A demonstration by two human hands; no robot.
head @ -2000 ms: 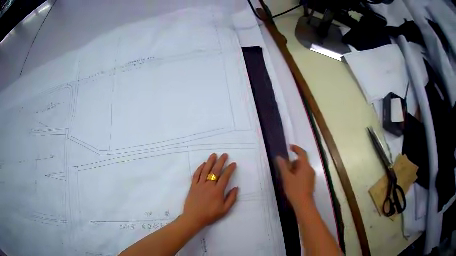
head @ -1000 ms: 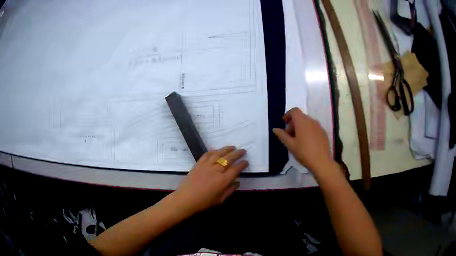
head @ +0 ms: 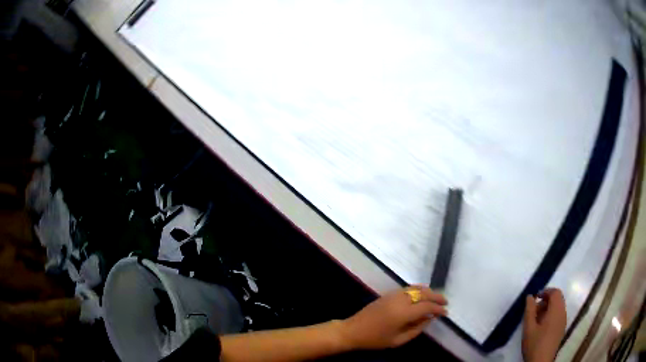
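Observation:
The large white paper marker (head: 319, 106) lies over the table, its print washed out by glare. A dark navy fabric strip (head: 577, 205) shows along its right edge. A dark metal cutting weight (head: 447, 237) lies on the paper near the front corner. My left hand (head: 400, 317), with a yellow ring, is at the weight's near end by the paper's edge; whether its fingers grip the weight or paper is unclear. My right hand (head: 544, 322) is at the fabric strip's near end, fingers curled, cut off by the bottom edge; what it pinches cannot be told.
Another dark weight (head: 140, 13) lies at the paper's far left corner. The table's red-edged border (head: 262, 189) runs diagonally. A pale hollow bin (head: 170, 304) stands on the dark floor, with white scraps (head: 60, 219) beyond. A brown stick (head: 615, 272) lies at the right.
The view has swung left, bringing the bin and floor scraps in and taking the shears out. My left hand has moved from the paper's top to its edge by the weight. My right hand remains near the strip.

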